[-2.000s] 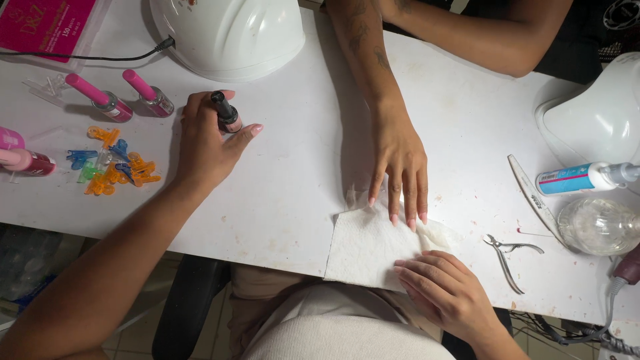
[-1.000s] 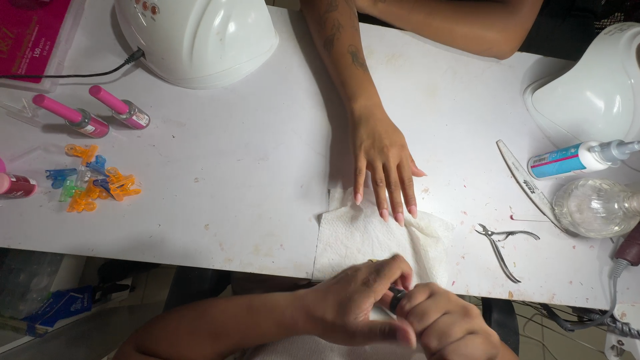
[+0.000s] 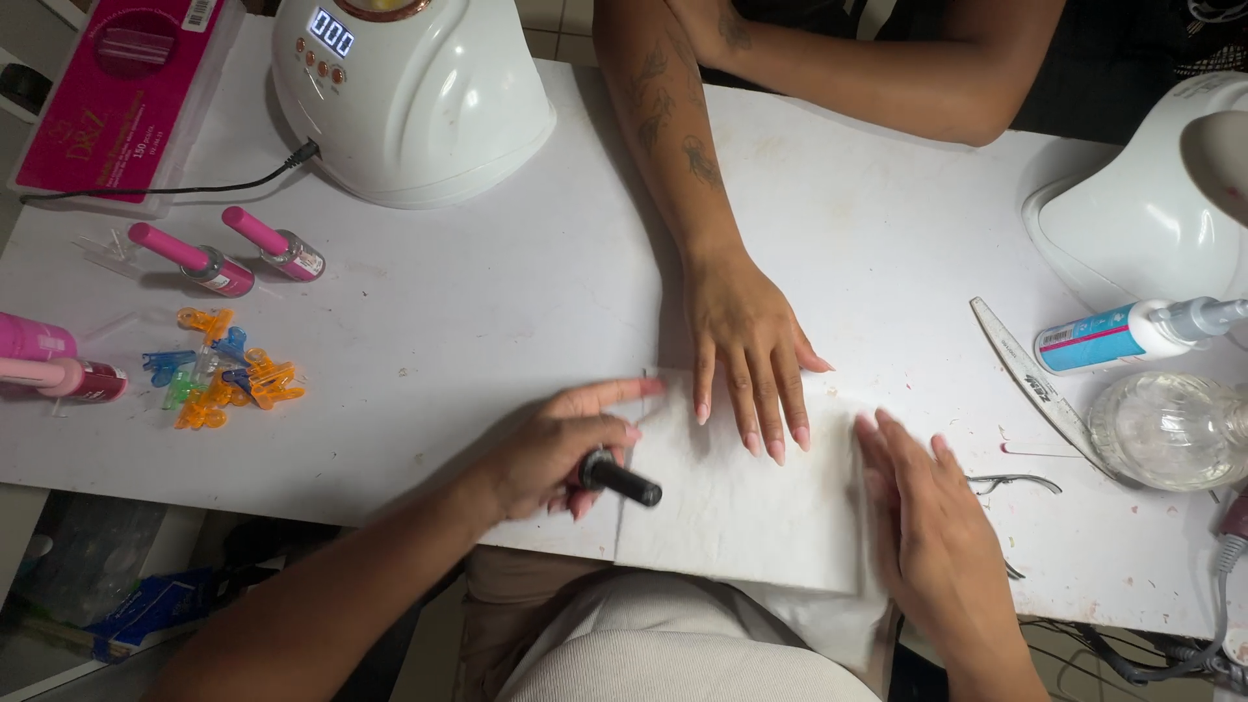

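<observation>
My left hand (image 3: 575,439) holds a small dark bottle with a black cap (image 3: 620,478) in its curled fingers, and its index finger lies at the left edge of a white paper towel (image 3: 741,517). At the towel's right edge is my right hand (image 3: 916,497), slightly blurred, its fingers extended and no object seen in it. Between my hands, another person's hand (image 3: 746,341) rests palm down, fingertips over the towel. Cuticle nippers (image 3: 1014,481) lie partly hidden behind my right hand.
Left: pink-capped polish bottles (image 3: 219,271), coloured plastic clips (image 3: 229,375), a white nail lamp (image 3: 419,107) with a cord, and a pink box (image 3: 122,107). Right: a nail file (image 3: 1038,385), a blue-and-white bottle (image 3: 1097,339), a glass jar (image 3: 1160,429) and another white lamp (image 3: 1131,214).
My hands, together over the table's front edge a second ago, have moved apart to either side of the towel. The dark bottle is in my left hand. The towel now lies flatter.
</observation>
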